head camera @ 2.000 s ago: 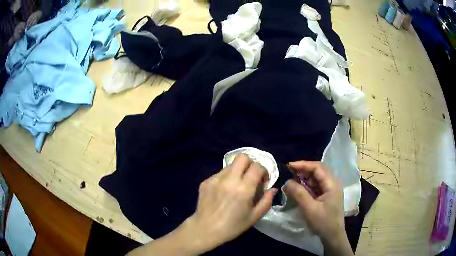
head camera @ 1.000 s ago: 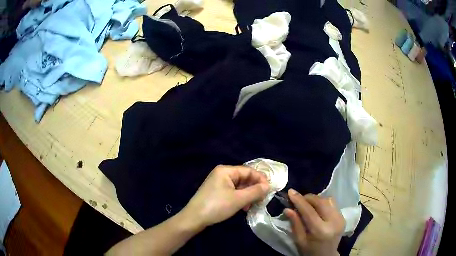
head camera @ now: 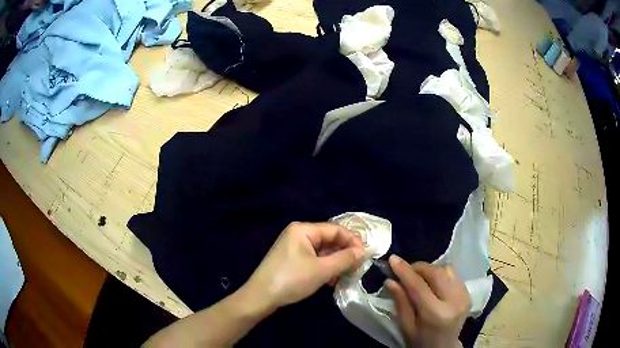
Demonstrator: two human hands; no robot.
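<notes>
The black garment lies spread before me. A white fabric rosette sits on its lower part, joined to a shiny white strip. My left hand pinches the rosette's near edge between thumb and fingertips; any thread there is too fine to see. My right hand holds small dark snips, mostly hidden by the fingers, with the tip at the rosette's lower edge. White ruffles run along the garment's upper right, and another white ruffle lies at upper middle.
The pale wooden table has a curved edge and pen-like marks. Crumpled light blue garments lie at upper left, beside a black cup-shaped piece. Small spools stand at upper right. A pink-purple packet lies at lower right.
My left hand has shifted from lying over the rosette to pinching its near edge. My right hand has brought the snips to that edge. The view has shifted slightly.
</notes>
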